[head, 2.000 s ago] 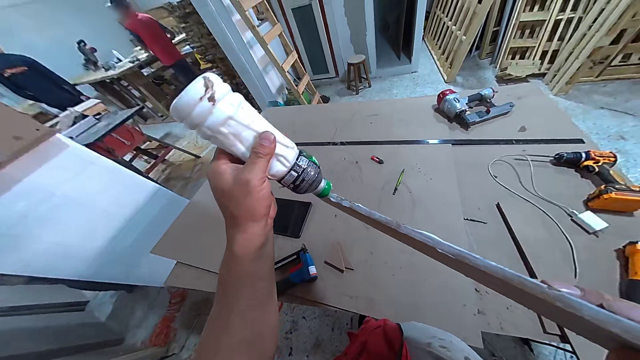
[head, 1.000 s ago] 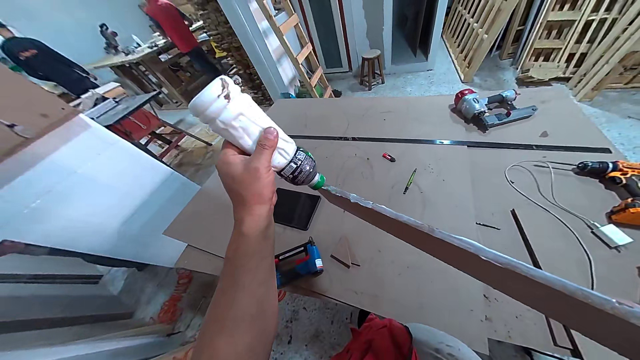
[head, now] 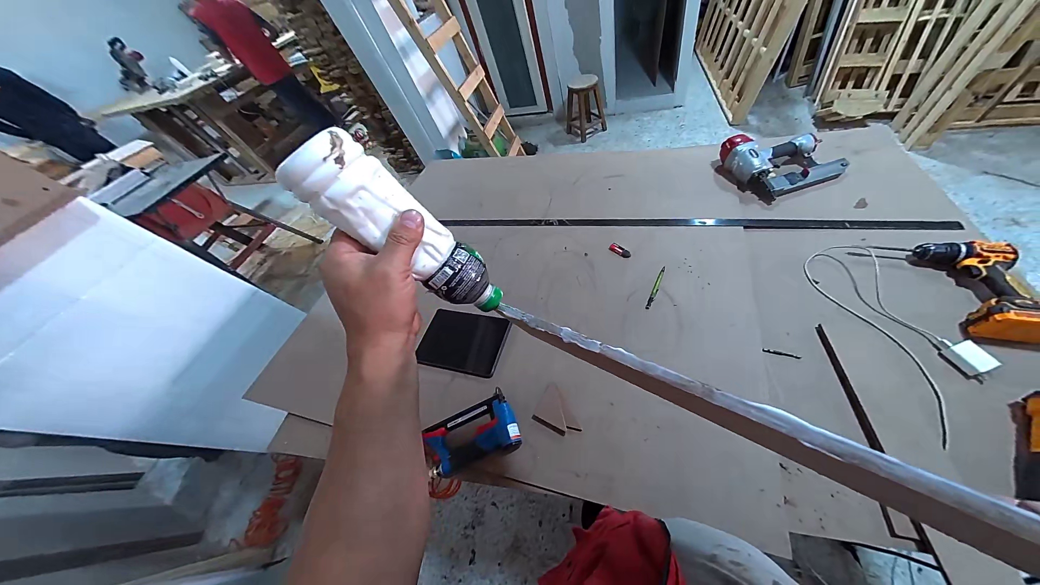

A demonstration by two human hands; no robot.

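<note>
My left hand is wrapped around a white plastic glue bottle with a dark label and green cap, tilted downward. Its tip touches the near-left end of a long narrow board, whose upper edge carries white glue along its length. The board runs down to the lower right above the table. Only a sliver of my right hand shows at the right frame edge, against the board; its fingers are mostly hidden. Below the bottle, a black tablet lies on the table.
On the brown work table lie a blue nail gun, a grey and red nailer, a cordless drill, a white charger, a green pen and a dark strip. Two people stand far left, one in red.
The right hand, more visible along the board two seconds ago, has nearly left the frame. My left hand still grips the bottle with its tip at the board's end.
</note>
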